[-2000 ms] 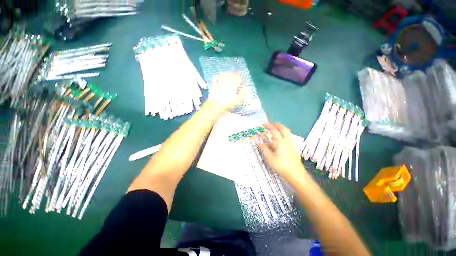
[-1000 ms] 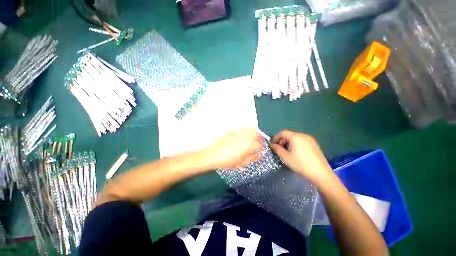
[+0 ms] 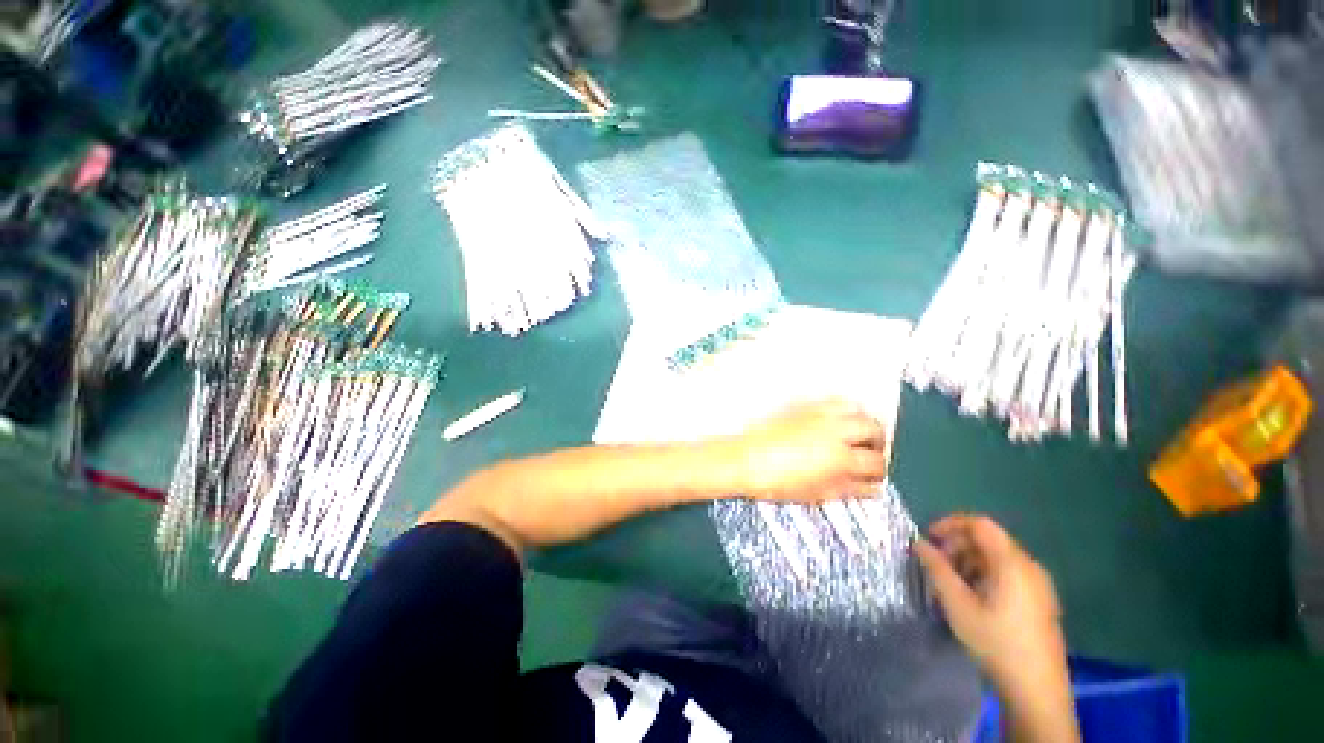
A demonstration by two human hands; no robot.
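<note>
A strip circuit board panel lies on bubble wrap over a white sheet (image 3: 857,349). Its green bar (image 3: 722,337) points away from me, and its pale strips run towards me. The bubble wrap (image 3: 680,218) shows beyond the sheet and again on my side, hanging towards the blue bin. My left hand (image 3: 820,453) lies across the strips with curled fingers; what its fingertips hold is hidden. My right hand (image 3: 999,592) is at the right edge of the near bubble wrap (image 3: 835,566), with thumb and finger pinched on that edge.
Fanned panel stacks stand on the left (image 3: 516,232), far left (image 3: 334,465) and right (image 3: 1031,305). An orange tape dispenser (image 3: 1234,440) and wrapped bundles (image 3: 1205,167) are at right. A phone (image 3: 848,116) stands behind. A whitish stick (image 3: 484,415) lies left. A blue bin (image 3: 1111,704) is below.
Over two seconds my left hand has come from the far bubble wrap to the near strips. My right hand has moved from the green bar to the near wrap's right edge. The view has shifted.
</note>
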